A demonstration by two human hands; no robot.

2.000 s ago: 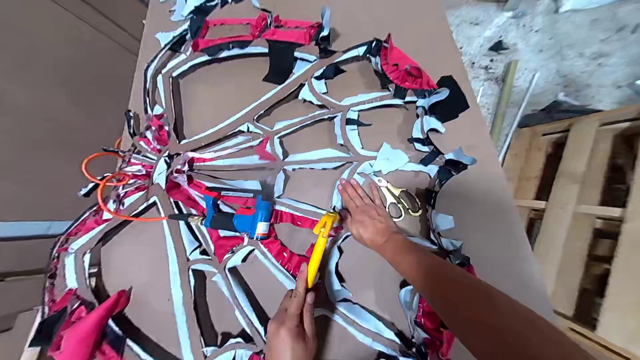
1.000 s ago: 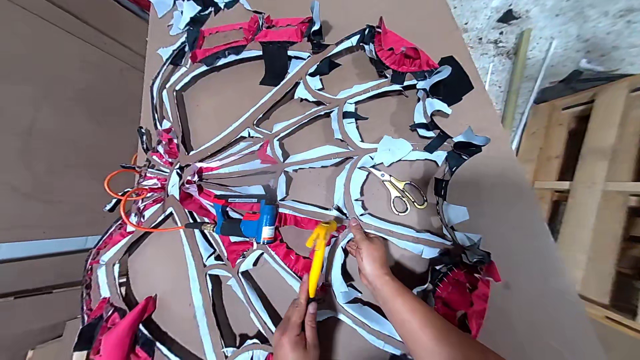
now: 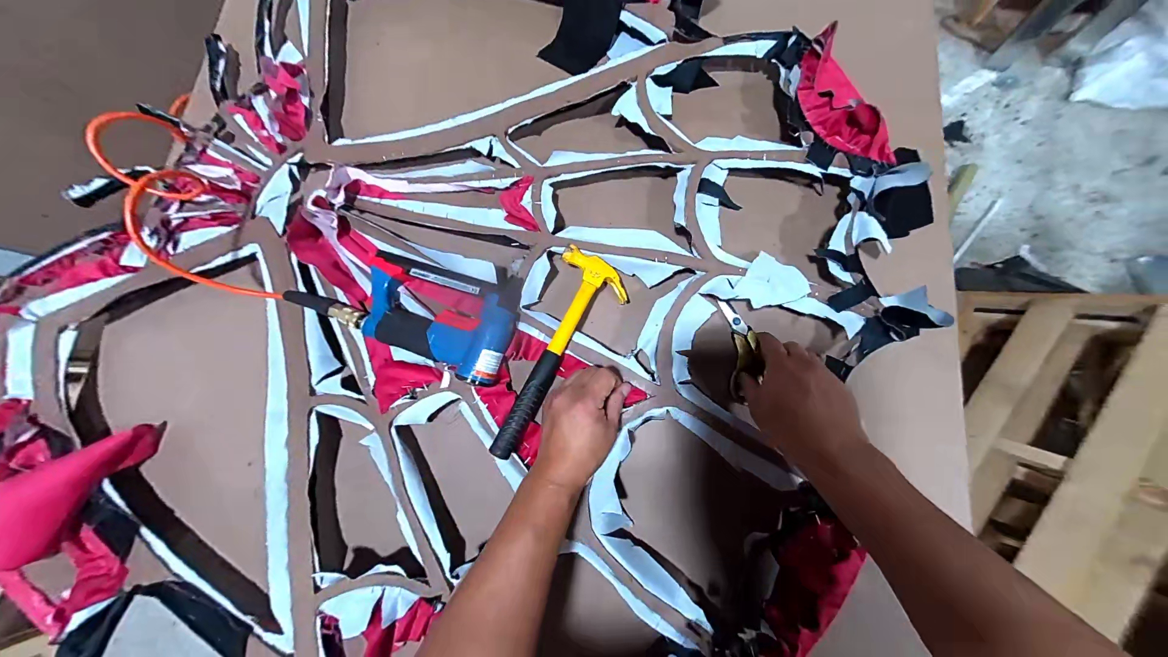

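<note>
My left hand (image 3: 584, 422) rests on the red fabric wrapped along the cut-out web-like frame (image 3: 671, 394), its fingertips bent at the fabric's edge. Gripped by my right hand (image 3: 803, 392) are the handles of a pair of scissors (image 3: 735, 319), their blades pointing up and left beside a white fabric scrap (image 3: 774, 279). A yellow claw hammer (image 3: 568, 319) with a black grip lies on the frame just left of my left hand. Left of the hammer is a blue pneumatic stapler (image 3: 438, 333) joined to an orange air hose (image 3: 219, 285).
Brown board (image 3: 912, 411) lies under the frame. Loose red fabric (image 3: 73, 497) bunches at the lower left, and more red fabric (image 3: 844, 105) hangs at the upper right. Wooden pallets (image 3: 1086, 429) stand on the right, by a littered concrete floor (image 3: 1049, 137).
My left hand has let go of the hammer, which now lies on the frame. My right hand has moved from the frame to the scissors and taken hold of them. The view is closer.
</note>
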